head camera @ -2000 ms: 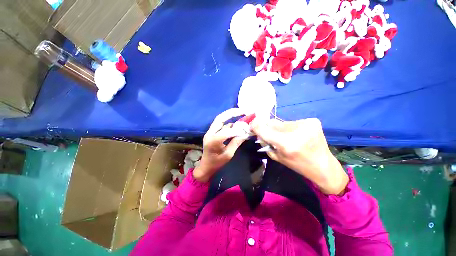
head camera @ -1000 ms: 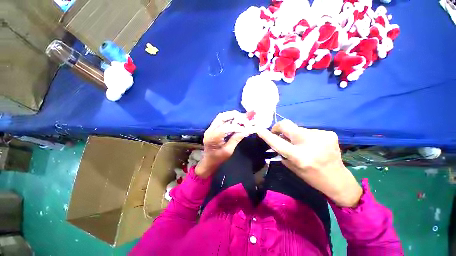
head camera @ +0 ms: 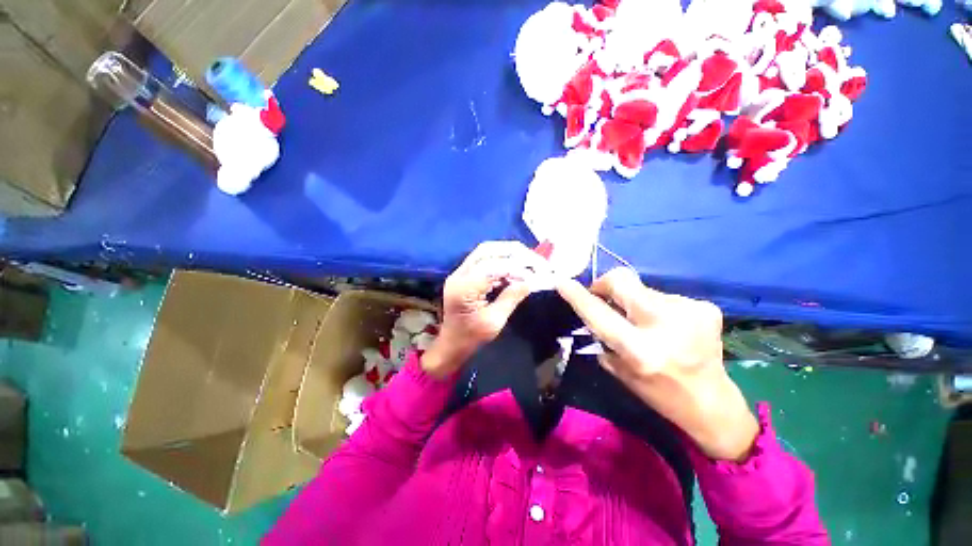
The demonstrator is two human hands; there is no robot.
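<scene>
A white plush toy body (head camera: pixel 566 211) is at the table's front edge, held at its lower end. A small bit of the red hat (head camera: pixel 545 250) shows at the fingers. My left hand (head camera: pixel 488 293) pinches the hat and toy from the left. My right hand (head camera: pixel 659 339) is bent close on the right, its fingertips meeting the work; a white thread (head camera: pixel 612 255) runs in a loop from the toy to its fingers. The needle is too small to see.
A pile of red and white Santa hats (head camera: pixel 716 85) lies ahead on the blue cloth (head camera: pixel 394 192). At left are a hatted toy (head camera: pixel 245 149), a blue spool (head camera: pixel 236 80), a clear tube (head camera: pixel 149 96) and a yellow piece (head camera: pixel 324 81). An open carton (head camera: pixel 213 384) with toys stands below left.
My right hand has moved slightly right and down from its earlier place, fingers still at the toy. Less red shows between the hands. The whole view has shifted a little.
</scene>
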